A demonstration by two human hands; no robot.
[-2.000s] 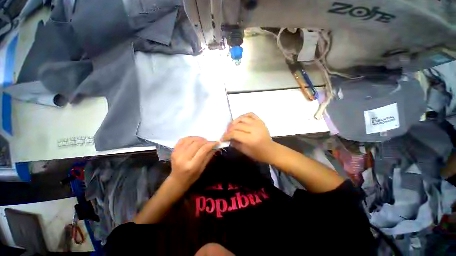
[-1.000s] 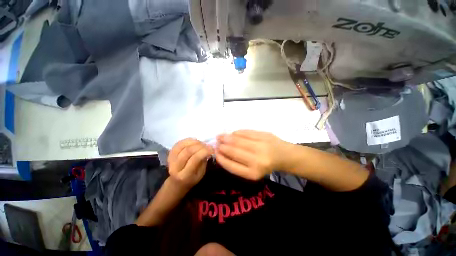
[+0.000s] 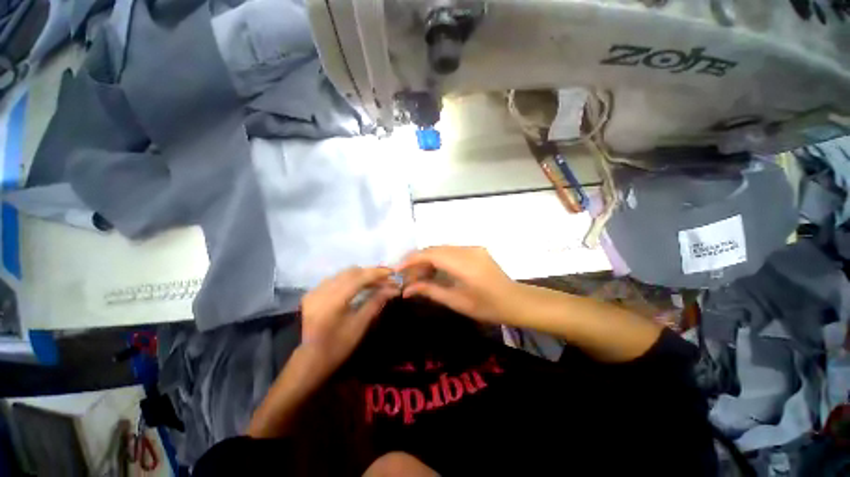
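Observation:
A large grey garment panel (image 3: pixel 322 210), pale side up, lies from the needle area to the table's front edge. My left hand (image 3: pixel 340 312) and my right hand (image 3: pixel 457 281) pinch its near edge between the fingertips, close together in front of my body. The pinched fold is mostly hidden by the fingers. The sewing machine (image 3: pixel 578 61) stands above, with a bright blue part (image 3: pixel 428 139) beside the needle area. The needle area is washed out by the lamp.
Darker grey cloth (image 3: pixel 168 121) is draped at left. Snips with orange and blue handles (image 3: pixel 566 183) and beige cord (image 3: pixel 606 177) lie right of the needle. A labelled grey piece (image 3: pixel 652 224) lies farther right. Red-handled scissors (image 3: pixel 143 453) are at lower left. Cloth heaps hang below the table.
Both hands stay at the panel's near edge and have drawn close together, fingers shifting along the fold. The view has shifted slightly. The panel stays by the needle.

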